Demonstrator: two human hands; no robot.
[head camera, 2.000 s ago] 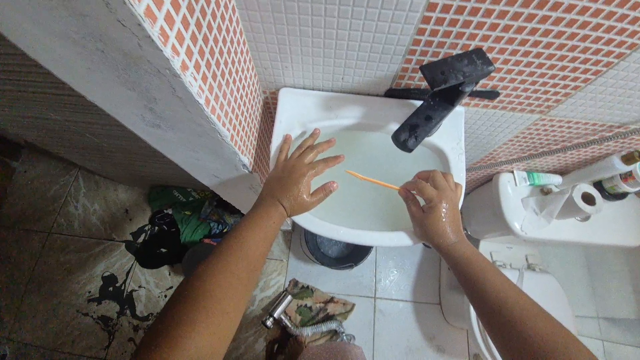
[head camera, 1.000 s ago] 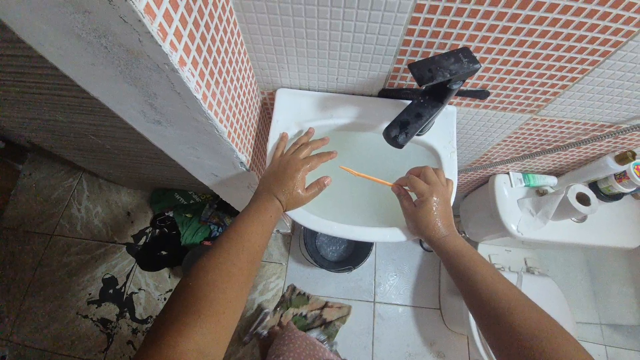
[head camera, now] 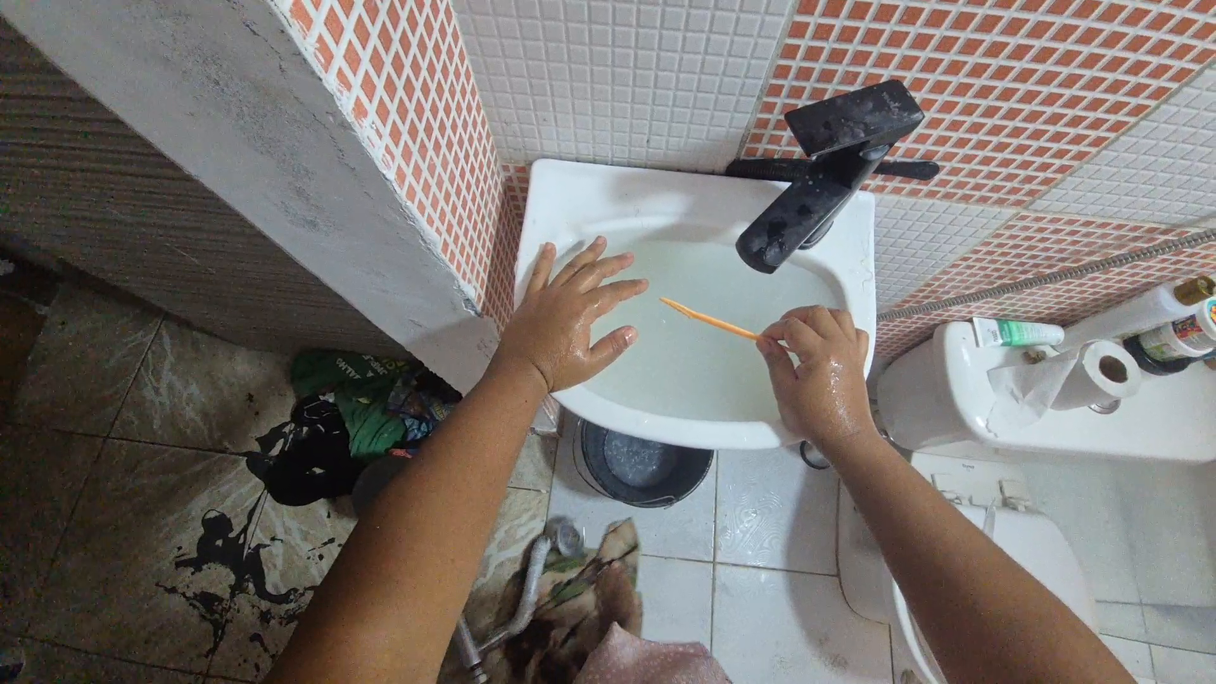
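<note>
A white washbasin (head camera: 665, 432) holds cloudy water. Over its left side my left hand (head camera: 573, 318) is spread, palm down, fingers apart, with nothing in it. Over the right side, my right hand (head camera: 819, 378) pinches one end of a thin orange stick-like item (head camera: 712, 320) between thumb and fingers. The item's pointed end is directed left, toward my left hand, and does not touch it. Its exact kind cannot be told. Both hands look wet. A black faucet (head camera: 817, 190) stands at the basin's back right, its spout over the water.
Below the basin stands a dark bucket (head camera: 646, 465) with liquid. Right of it are a toilet tank (head camera: 950, 380), a tube (head camera: 1021, 332) and a toilet paper roll (head camera: 1102, 375). A green cloth (head camera: 366, 399) lies on the left floor, a patterned cloth (head camera: 579, 608) and metal pipe (head camera: 532, 589) below.
My left hand remains spread over the basin, and my right hand still pinches the orange item. Nothing has plainly been taken hold of or let go.
</note>
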